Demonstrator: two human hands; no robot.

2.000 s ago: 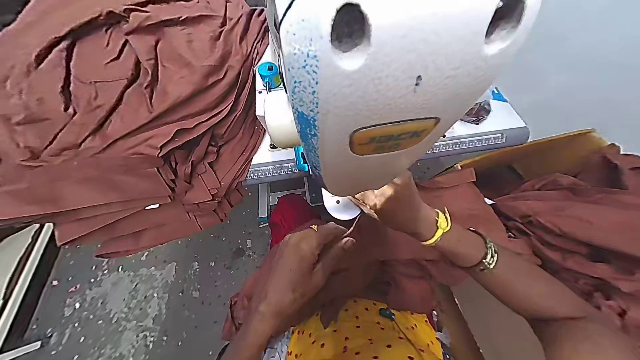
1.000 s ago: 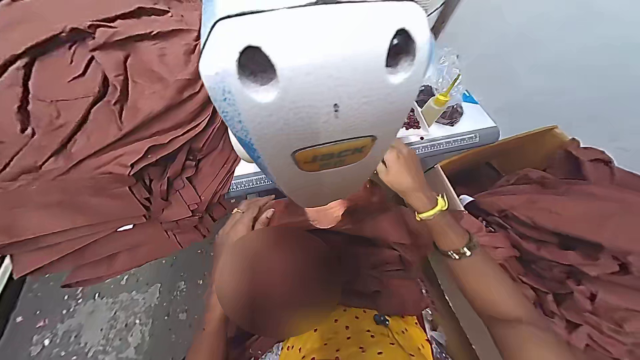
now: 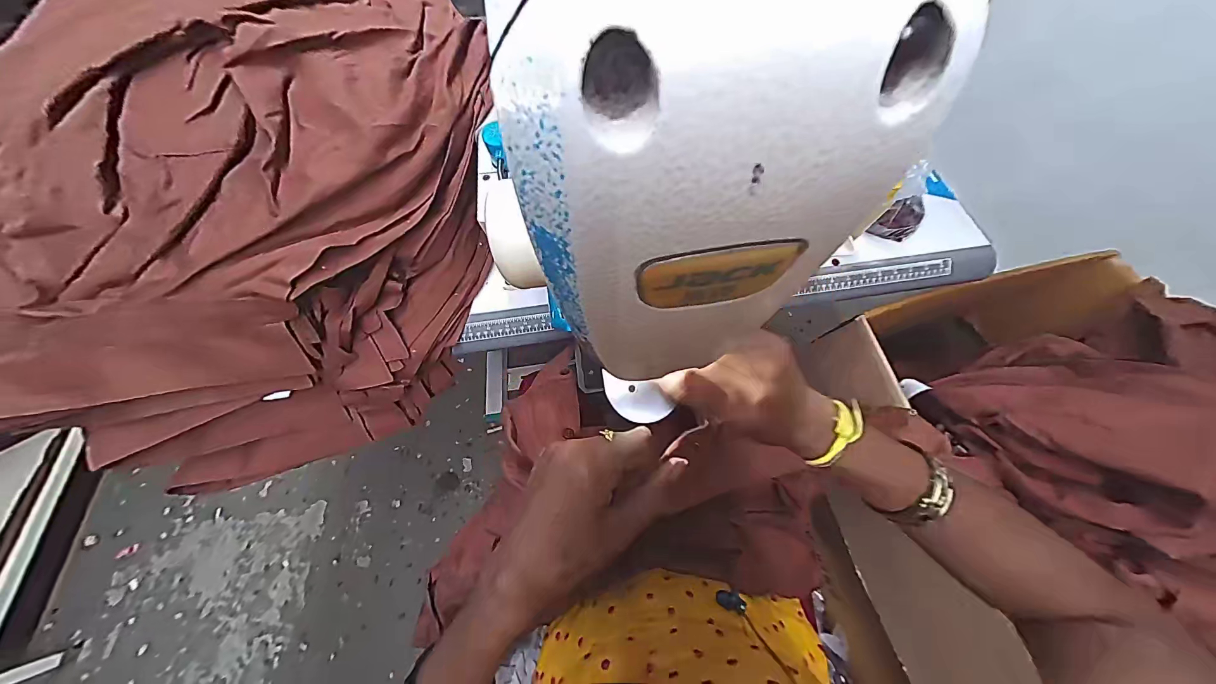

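The white and blue head of a Jack sewing machine (image 3: 731,171) fills the upper middle and hides the needle area. Below it, beside a round white disc (image 3: 638,397), my left hand (image 3: 579,503) pinches a piece of brown cloth (image 3: 741,484); a ring is on one finger. My right hand (image 3: 746,394), with a yellow band and a bracelet at the wrist, is close against the disc and the machine's lower end, its fingertips at the edge of the same cloth. The cloth hangs over a yellow dotted garment (image 3: 674,632) on my lap.
A large pile of brown cloth pieces (image 3: 237,190) lies at the left. At the right, an open cardboard box (image 3: 1026,285) holds more brown cloth (image 3: 1092,408). The machine bed carries a ruler strip (image 3: 883,277). Scraps dot the grey floor (image 3: 228,560).
My left hand has moved right from the front edge of the machine bed to the cloth beside my right hand. My right hand has come down beside the disc.
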